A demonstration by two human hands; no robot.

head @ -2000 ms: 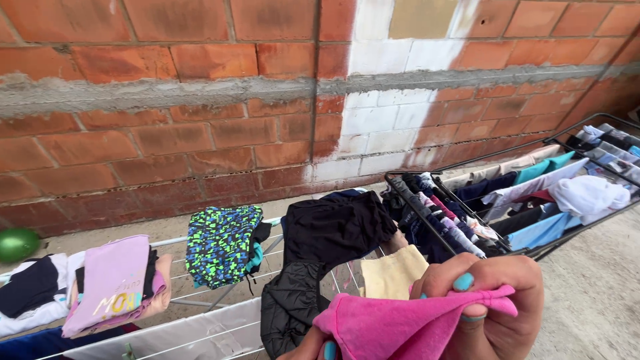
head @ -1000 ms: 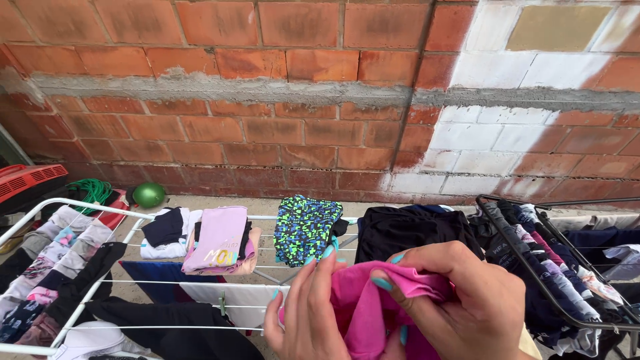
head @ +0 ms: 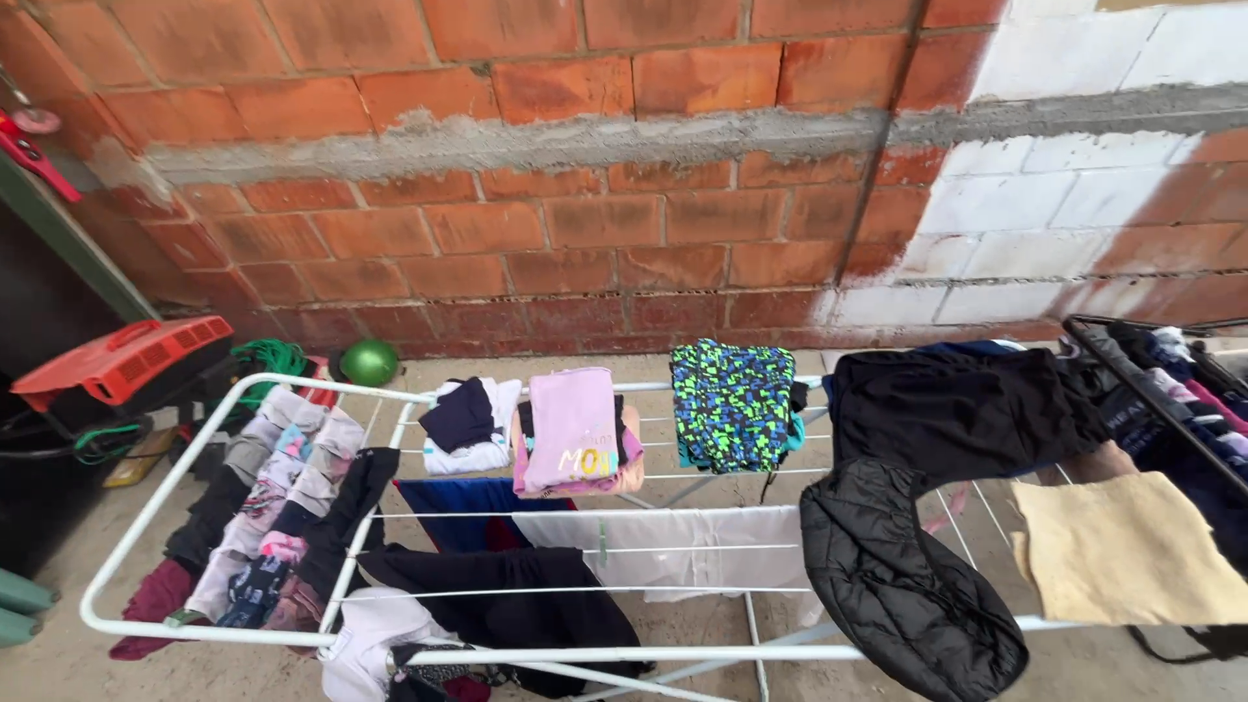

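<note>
Neither of my hands shows in the head view. A white metal drying rack [head: 487,655] spans the lower part. On its bars rest a folded navy and white pile [head: 468,419], a folded lilac top [head: 573,419] bearing writing on a pink pile, and a blue and green patterned garment [head: 733,405]. To their right lie a black garment [head: 955,405], a black quilted garment [head: 902,575] and a cream cloth [head: 1126,546]. Socks and small garments [head: 283,487] hang in rows on the left wing. A black garment [head: 507,595] and a white cloth [head: 682,541] hang from the middle bars.
Behind the rack stands a brick wall [head: 585,224] with a white-painted part. A red and black pet carrier [head: 122,366], a green cord [head: 268,361] and a green ball [head: 370,362] are at left. A second, black-framed rack [head: 1160,400] with laundry stands at right.
Both hands and the pink cloth they held a second ago have left the view. The view has swung left, showing more of the rack's left wing.
</note>
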